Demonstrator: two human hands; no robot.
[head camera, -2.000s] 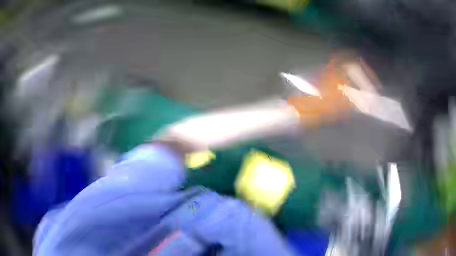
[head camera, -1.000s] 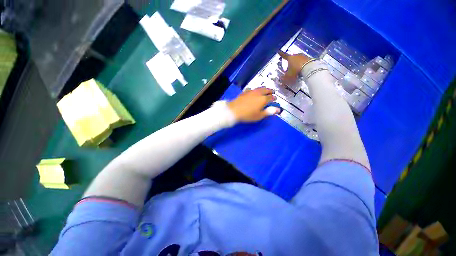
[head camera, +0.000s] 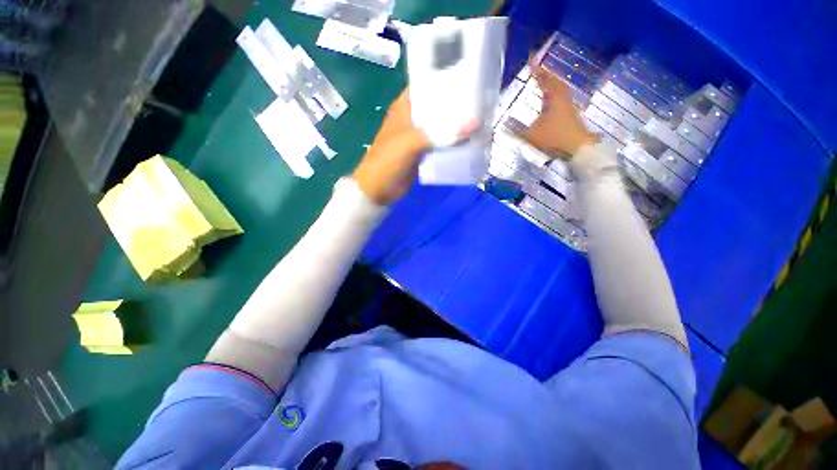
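My left hand (head camera: 395, 151) is closed on silver metal housings (head camera: 454, 83), which look stacked and are held up above the bench edge and the box. My right hand (head camera: 555, 115) is over the blue box (head camera: 459, 275), fingers apart, near the rows of metal parts (head camera: 642, 138) packed inside; whether it touches one cannot be told. Loose metal pieces (head camera: 294, 138) lie on the green mat (head camera: 266, 229). More metal pieces (head camera: 358, 41) lie at the mat's far part, partly hidden behind the held housings.
A thick stack of yellow insulating sheets (head camera: 161, 216) stands on the mat at left. A small folded yellow sheet (head camera: 103, 327) lies below it. A clear tray (head camera: 128, 64) is at upper left. Cardboard-coloured pieces (head camera: 775, 436) are at lower right.
My left hand has moved from the box up and left and now holds metal housings. My right hand has stayed over the box, its fingers spread wider.
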